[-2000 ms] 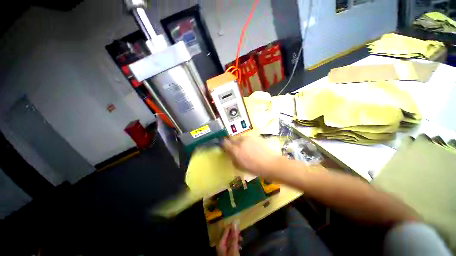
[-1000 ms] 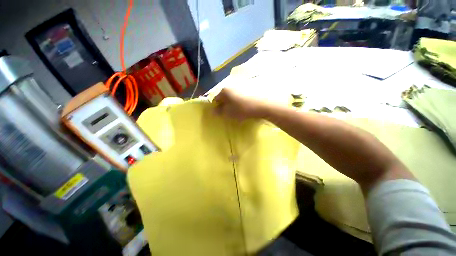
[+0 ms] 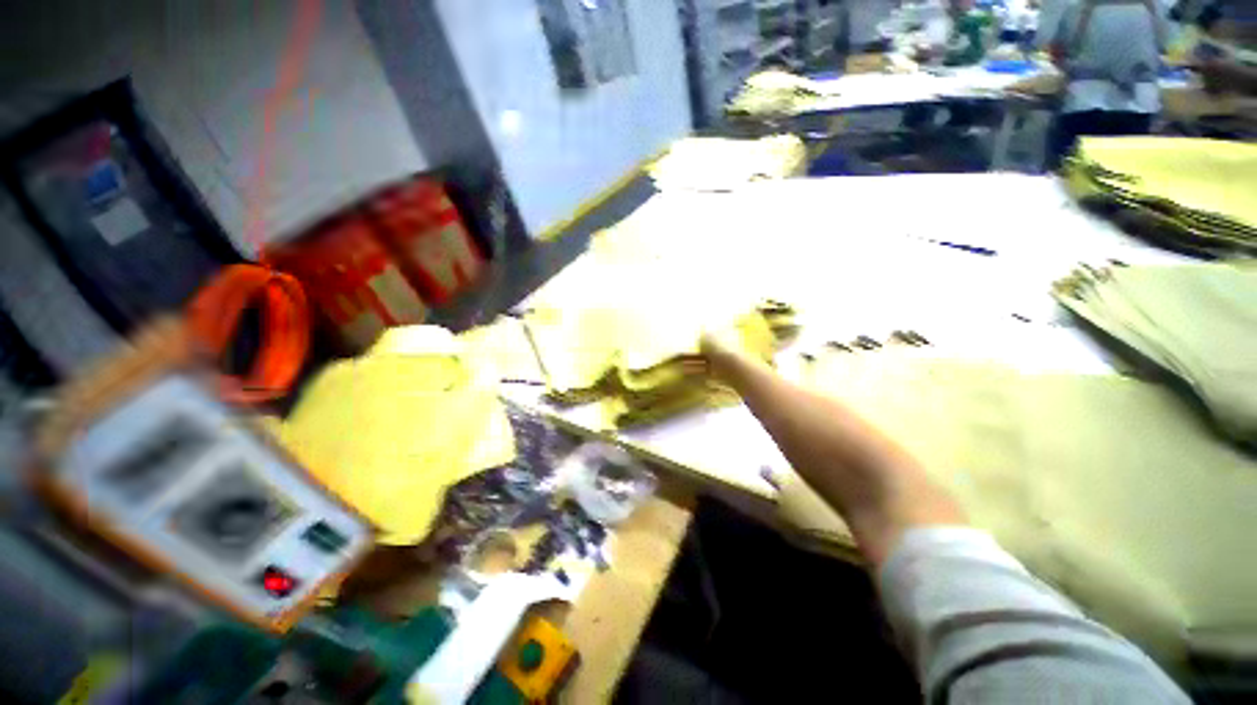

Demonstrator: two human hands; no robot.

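Note:
My right hand (image 3: 720, 353) reaches forward over the white table (image 3: 882, 234), at the edge of a layered yellow panel stack (image 3: 641, 379). The hand is small and blurred, and I cannot tell whether its fingers hold a panel. Another yellow panel (image 3: 400, 434) lies behind the press table, beside the control box (image 3: 207, 489). A pile of tiny dark labels (image 3: 531, 503) lies on the wooden press table (image 3: 641, 579), with a crumpled clear plastic bag (image 3: 607, 482) by it. My left hand is not in view.
Paler greenish-tan panels (image 3: 1020, 482) cover the right side of the white table. More stacks (image 3: 1186, 324) stand at the far right. A yellow box with a green button (image 3: 535, 658) is at the bottom. An orange hose (image 3: 262, 331) hangs behind the control box. A person (image 3: 1110, 62) stands far back.
The view has turned right. The large seamed panel that my right hand held up is no longer raised in front of me. My right arm now extends over the yellow stack.

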